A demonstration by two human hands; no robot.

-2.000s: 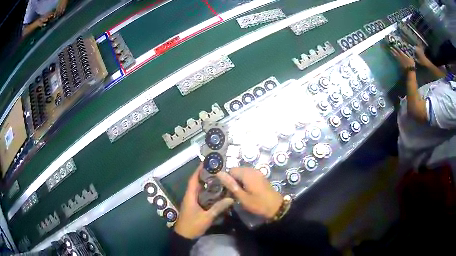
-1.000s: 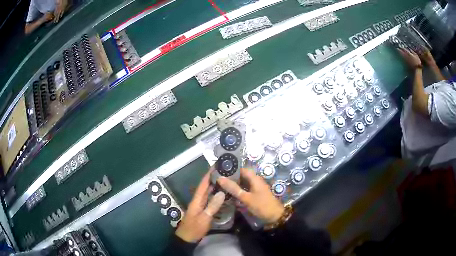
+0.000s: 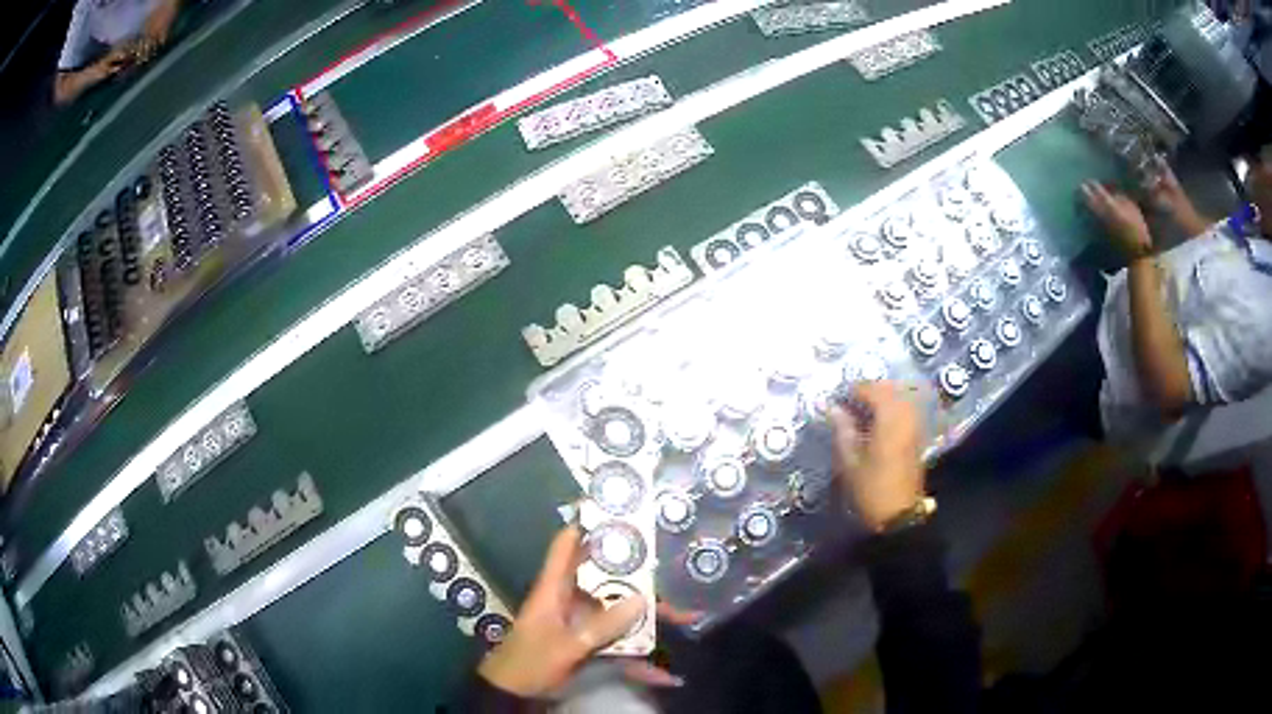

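Observation:
My left hand (image 3: pixel 544 621) holds the lower end of a pale four-position housing (image 3: pixel 617 488), which shows a column of round positions and lies against the left edge of the clear blister tray (image 3: pixel 774 551). My right hand (image 3: pixel 882 453) is over the tray, its fingertips bent down at the round silvery inserts (image 3: pixel 758 525). Glare and the fingers hide whether it grips one. Another housing with black rings (image 3: pixel 440 561) lies to the left of my left hand.
Scalloped brackets (image 3: pixel 608 304), flat four-hole plates (image 3: pixel 433 290) and a black-ringed housing (image 3: pixel 763 228) lie on the green belt. A brown tray of black parts (image 3: pixel 175 223) is far left. Stacked housings (image 3: pixel 209 681) sit lower left. Another person (image 3: pixel 1179 328) works at the right.
My right hand has left the housing and moved right over the tray. The housing in my left hand now shows its pale face with more positions. The other person's hands have shifted.

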